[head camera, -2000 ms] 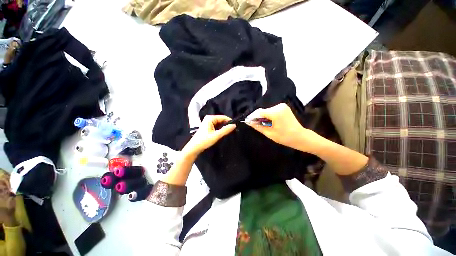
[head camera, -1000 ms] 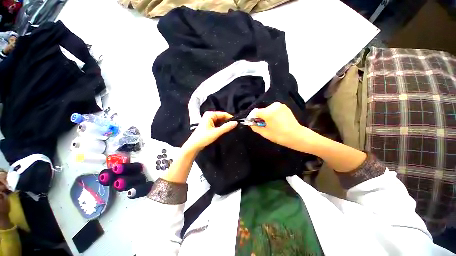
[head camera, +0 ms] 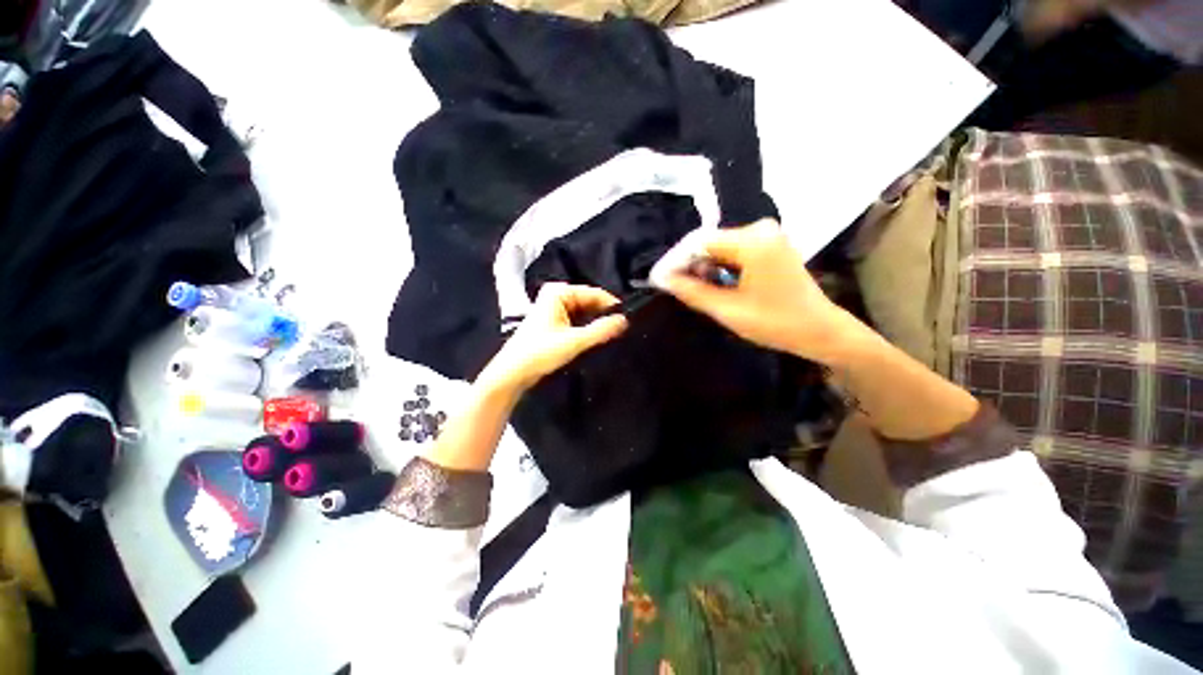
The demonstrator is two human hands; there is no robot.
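A black garment (head camera: 594,422) lies in front of me with its opening towards me. A white curved waistband lining (head camera: 581,198) shows inside the opening. My left hand (head camera: 565,330) pinches the garment's near waistband edge between thumb and finger. My right hand (head camera: 752,290) is just to the right and slightly above, closed around small snips (head camera: 714,272) with a blue touch at the handle. The short blades point left towards the left fingertips. Any needle, thread or button at the fingertips is too small to tell.
Left on the white table (head camera: 330,185): black thread cones (head camera: 327,472), white cones (head camera: 218,369), a bottle (head camera: 231,306), loose buttons (head camera: 422,415), a blue-grey dish (head camera: 185,495), a dark flat object (head camera: 213,618) and another black garment (head camera: 119,237). Plaid garments (head camera: 1082,330) are stacked right. Tan cloth (head camera: 554,8) lies at the far edge.
My right hand has moved up and slightly right, away from the left fingertips, and turned, with the snips still in it. My left hand keeps its pinch. The view has shifted slightly.
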